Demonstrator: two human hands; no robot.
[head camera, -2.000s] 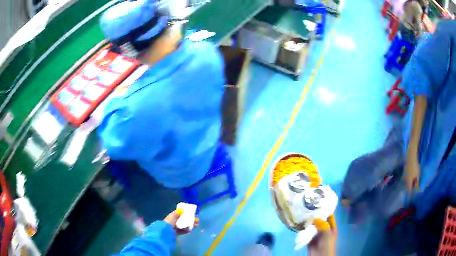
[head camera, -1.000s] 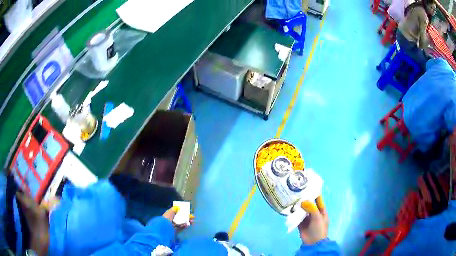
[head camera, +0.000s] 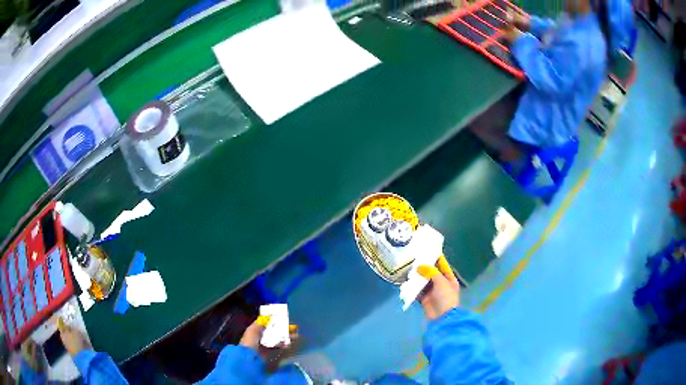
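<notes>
My right hand (head camera: 440, 289), with orange finger cots on its fingertips, holds an oval metal dish (head camera: 359, 239) by its lower right rim. In the dish are heaped orange finger cots (head camera: 393, 203) and two pale bottles with round silver tops (head camera: 399, 232). A white wipe (head camera: 429, 242) is also held between my right hand and the dish. My left hand (head camera: 256, 332), low in the view, holds a folded white wipe (head camera: 276, 325); orange finger cots show on its fingertips.
A dark-green bench (head camera: 301, 169) bears a white paper sheet (head camera: 289, 60), a thick roll (head camera: 159, 143) on clear plastic, wipes (head camera: 145, 289) and a red tray of panels (head camera: 34, 278) at left, beside a neighbour's hands. Another worker (head camera: 560, 68) sits upper right. A blue stool (head camera: 549, 162) is beneath.
My view has swung left towards the bench. The dish now shows beside the bench edge instead of over the blue floor. Both hands keep their holds.
</notes>
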